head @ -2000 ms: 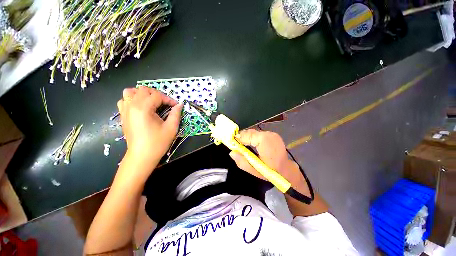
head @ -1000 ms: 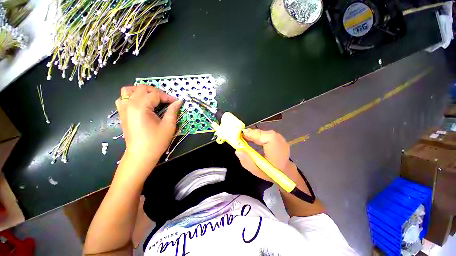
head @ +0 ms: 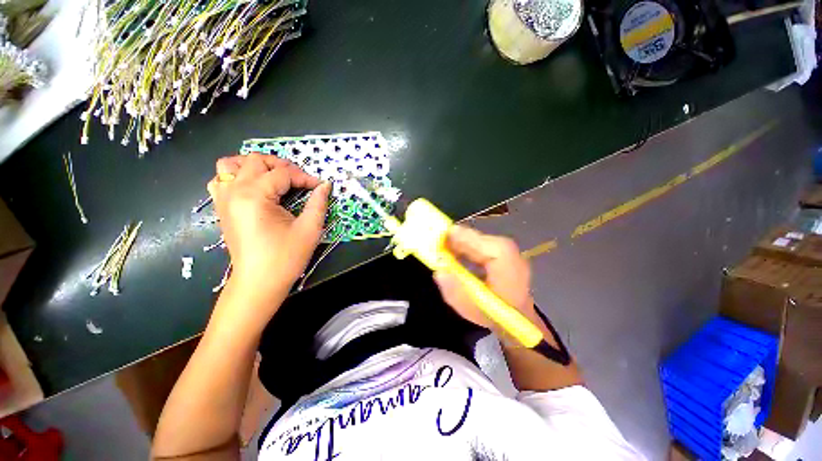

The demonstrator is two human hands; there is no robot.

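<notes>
The green PCB panel [head: 358, 155] with rows of rings lies flat near the bench's front edge. My left hand [head: 261, 203] rests over its left part, thumb and forefinger pinched together near the panel's middle. What the fingertips pinch is too small to tell for sure; thin lead wires [head: 315, 261] show below the hand. My right hand [head: 491, 270] is closed around the yellow soldering iron [head: 487, 302]. The iron's tip points up-left at the panel, close to my left fingertips.
Wired panels [head: 180, 63] lie at upper left. A small wire bundle [head: 115, 258] lies at left. The tip-cleaning tin [head: 523, 34] and black fan [head: 651, 40] stand at the back. A blue crate [head: 716, 383] is on the floor at right.
The yellow iron and my right hand have moved slightly right. The iron's dark tip, seen over the panel before, is now blurred. My left hand stays in nearly the same place.
</notes>
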